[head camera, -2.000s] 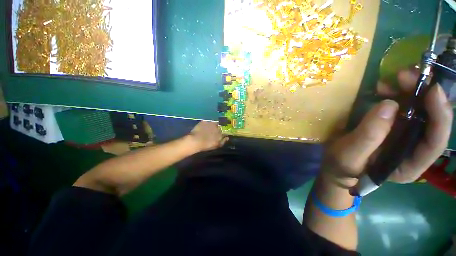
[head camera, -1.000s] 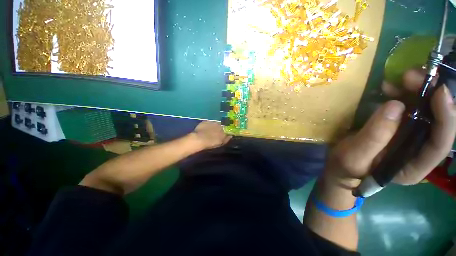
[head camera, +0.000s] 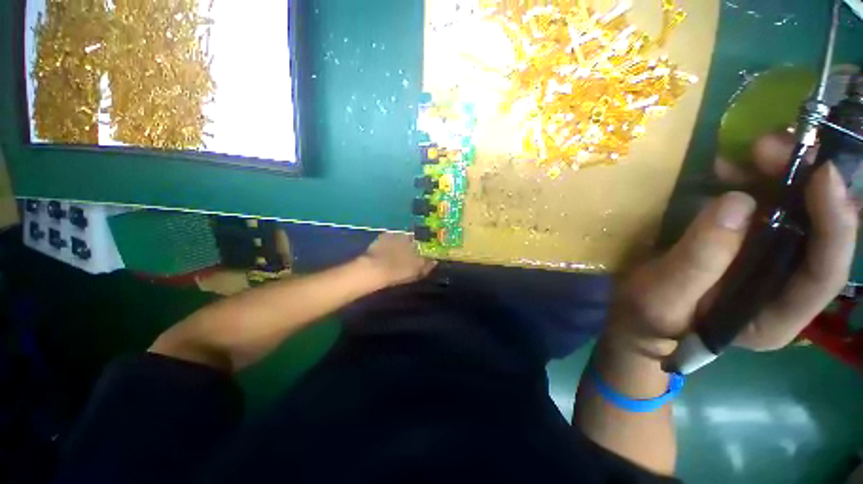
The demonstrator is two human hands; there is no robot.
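Observation:
My right hand (head camera: 700,255) is closed round the black handle of a soldering iron (head camera: 757,269); its metal shaft points up past the top right edge. My left hand (head camera: 402,260) rests at the near left corner of the tan work board (head camera: 568,222), beside the lower end of a row of small green circuit boards (head camera: 443,203) with black parts. Its fingertips are small and partly hidden, so I cannot tell whether they hold anything. A loose pile of gold-orange strips (head camera: 591,85) lies on the work board, under glare at its left.
A dark-rimmed white tray (head camera: 251,85) with gold piles stands at the upper left. A round yellow-green tub (head camera: 766,113) is behind my right hand. A white block with black parts (head camera: 71,232) and a dark object (head camera: 248,244) are below the bench edge at left.
The view shifts slightly between frames. Both hands keep nearly the same places, and the iron stays in my right hand.

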